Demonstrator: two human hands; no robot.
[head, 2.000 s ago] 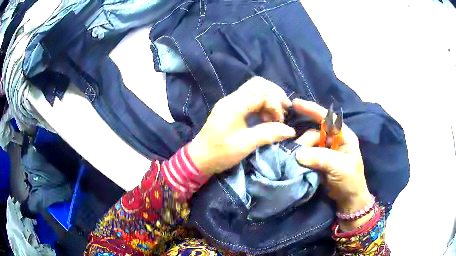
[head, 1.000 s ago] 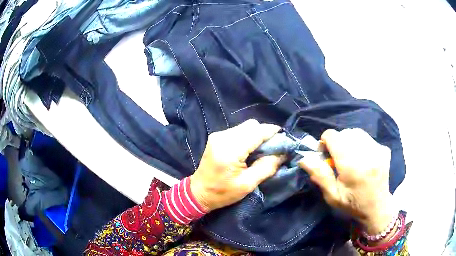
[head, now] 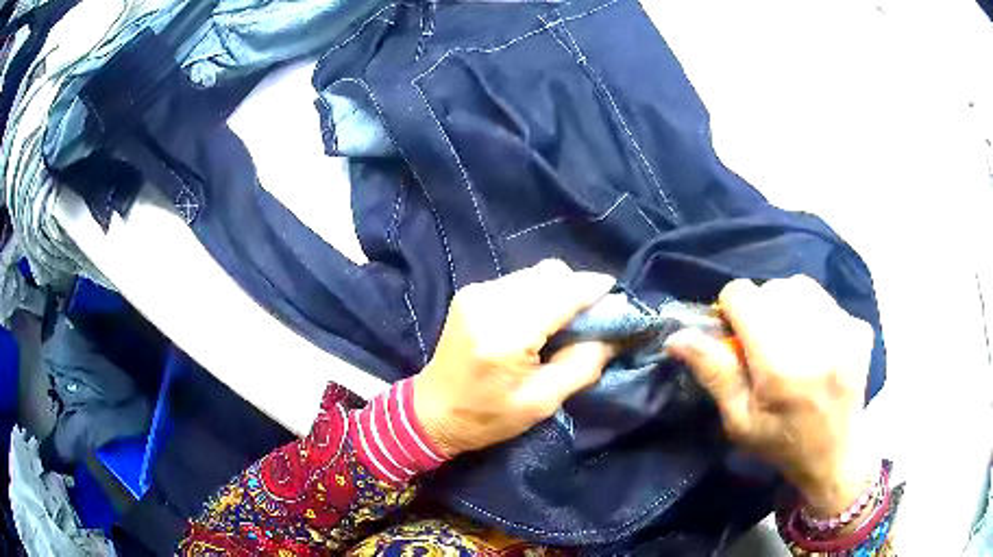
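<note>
A dark navy denim jacket (head: 588, 141) with pale topstitching lies across the white table, its near part gathered in front of me. My left hand (head: 506, 359) pinches a fold of the jacket between thumb and fingers, with the pale blue inside showing beside the fingertips. My right hand (head: 800, 381), slightly blurred, is closed around the orange-handled thread snips (head: 732, 346). Only a bit of orange shows; the blades cannot be made out. Its fingers are at the right end of the same pale fold.
A sleeve (head: 294, 272) runs along the left of the table (head: 207, 326). A pale grey-blue garment pile (head: 33, 185) lies at the left edge. Below the edge are a blue bin (head: 133, 462) and heaped garments (head: 82, 386).
Since two seconds ago both hands have moved down to the pale fold. The right hand has turned over, mostly hiding the snips. In the last second it has shifted slightly right.
</note>
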